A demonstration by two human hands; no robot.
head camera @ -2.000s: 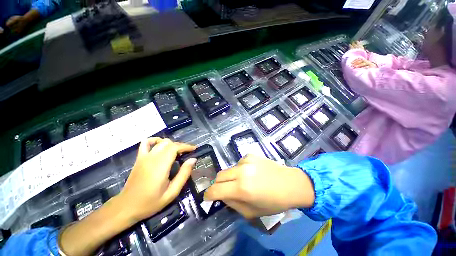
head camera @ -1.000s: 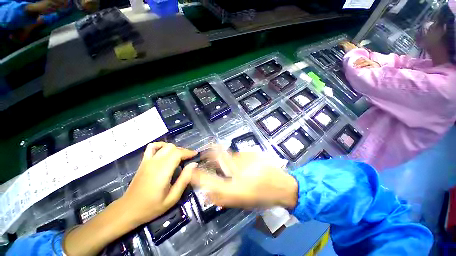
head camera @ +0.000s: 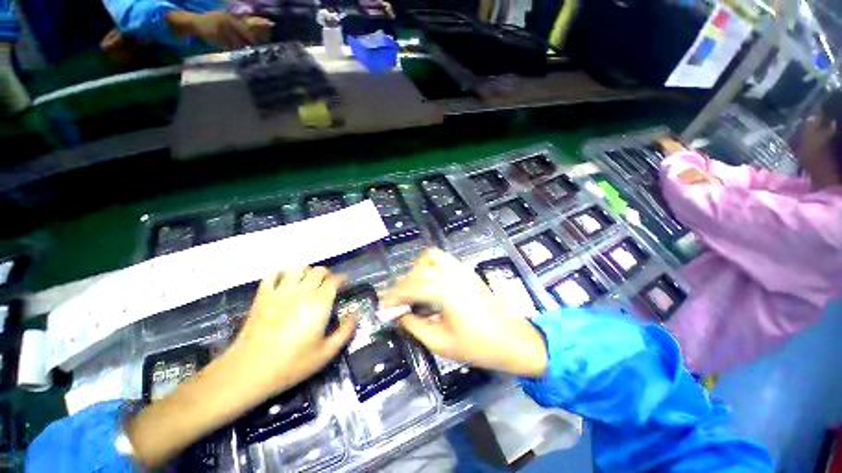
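Observation:
A black unit (head camera: pixel 377 362) lies in a clear tray in front of me. My left hand (head camera: pixel 288 319) is at its upper left, with thumb and fingertips on its edge. My right hand (head camera: pixel 466 312) is at its upper right, its thumb and forefinger closed on a small whitish label (head camera: pixel 390 313), blurred, over the unit. The fingers hide the unit's upper part. A long white label strip (head camera: pixel 231 257) lies across the trays behind my left hand, curled into a roll at its left end.
More trays with black units (head camera: pixel 448 200) stand behind and to the right, several units bearing white labels (head camera: pixel 572 288). Crumpled white paper (head camera: pixel 531 427) is at the near edge. A person in pink (head camera: pixel 752 222) works at right. A blue bin (head camera: pixel 374 52) is across the bench.
The camera view has shifted, so the scene sits further right and lower, and the strip's rolled end shows. My right hand has moved from the unit's lower end to its upper right side.

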